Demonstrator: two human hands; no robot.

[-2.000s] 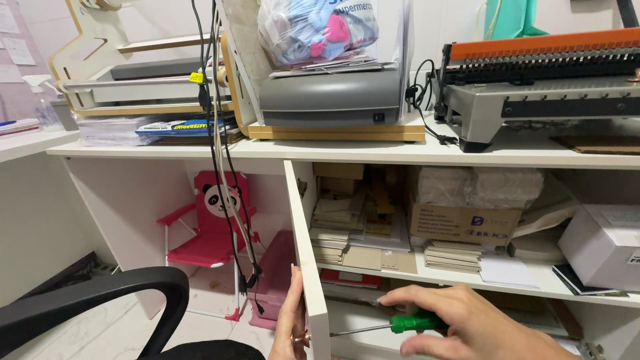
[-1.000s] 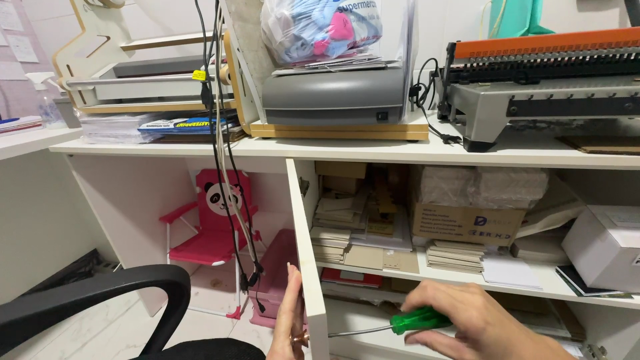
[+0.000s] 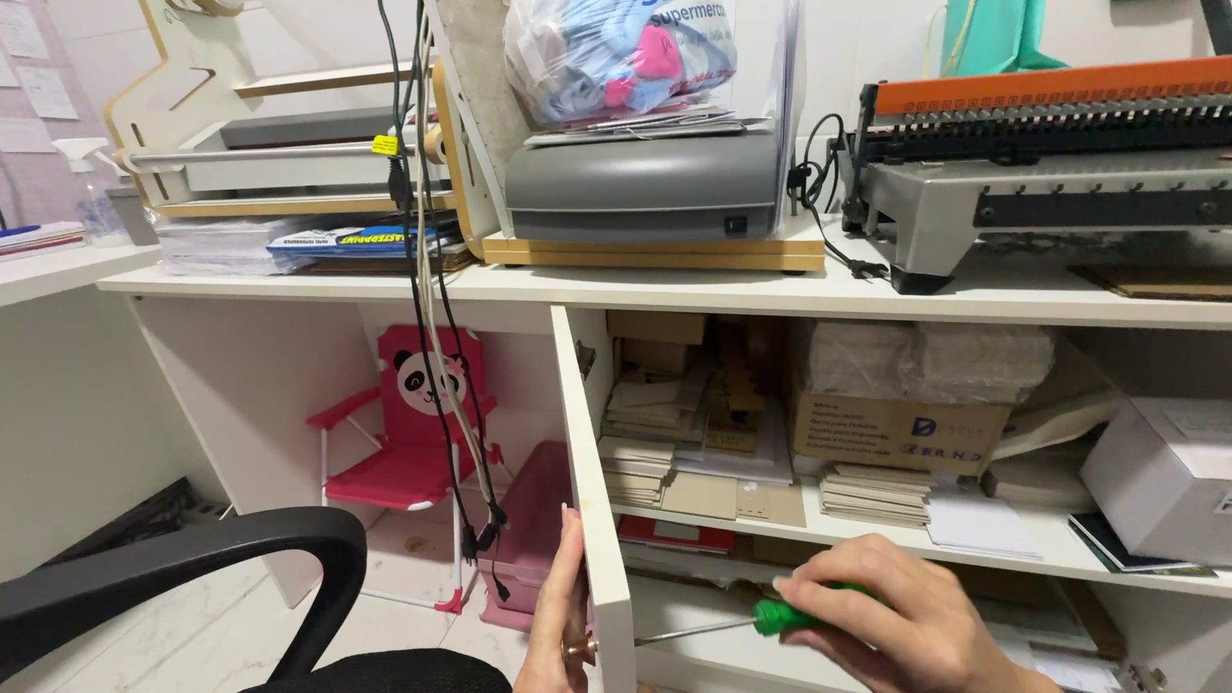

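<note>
A white cabinet door (image 3: 589, 500) stands swung out, seen nearly edge-on. My left hand (image 3: 558, 616) is against its outer face, fingers upright, at a copper-coloured knob (image 3: 580, 650); whether the fingers grip the knob I cannot tell. On the door's inner side my right hand (image 3: 890, 611) is closed around the green handle of a screwdriver (image 3: 770, 617). The shaft lies almost level and points left, its tip at the door's inner face near the knob's height. The exact contact of the tip is hard to see.
Cardboard pieces (image 3: 876, 493), a carton (image 3: 900, 428) and a white box (image 3: 1169, 472) fill the shelf. Above, the countertop (image 3: 674, 289) carries a grey machine (image 3: 640, 183) and a binding machine (image 3: 1059, 192). Cables (image 3: 423, 289) hang before a pink folding chair (image 3: 409, 462). A black armrest (image 3: 192, 549) is at lower left.
The right hand's fingers, looser and more spread two seconds ago, have closed around the screwdriver handle. The left hand remains at the door.
</note>
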